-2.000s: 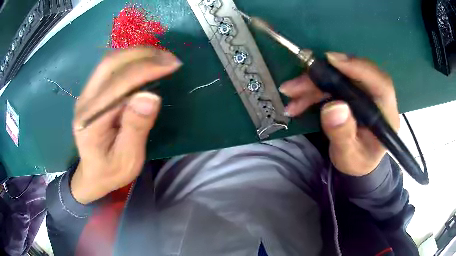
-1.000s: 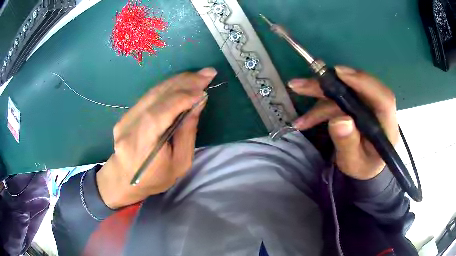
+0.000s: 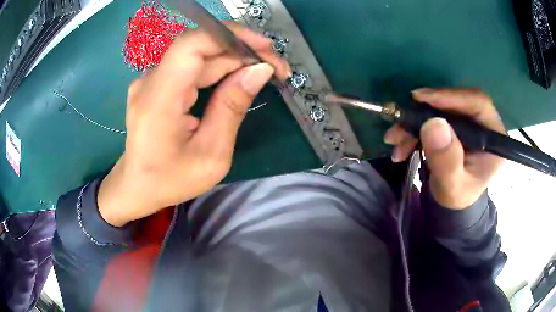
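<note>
The grey strip housing (image 3: pixel 334 103) lies slanted on the green mat, with silvery round components (image 3: pixel 317 113) and thin dark wires along it. My left hand (image 3: pixel 183 116) holds dark tweezers (image 3: pixel 216 30), whose points are down at the strip's left edge near a round component. The tips are partly blurred and hidden by my fingers. My right hand (image 3: pixel 454 137) is shut on the black handle of the soldering iron (image 3: pixel 366 105). The iron's tip points left over the strip, between two round components; I cannot tell if it touches.
A pile of short red wires (image 3: pixel 149 36) lies at upper left. A thin solder wire (image 3: pixel 91 119) curves on the mat (image 3: pixel 67 158). Stacked strip housings (image 3: pixel 30 49) stand far left, a small label (image 3: pixel 13 149) below them. A black block (image 3: pixel 539 42) is at far right.
My left hand has moved up and the tweezers have swung round so their points reach the strip. The iron has tilted flatter and its tip has come down and left over the strip.
</note>
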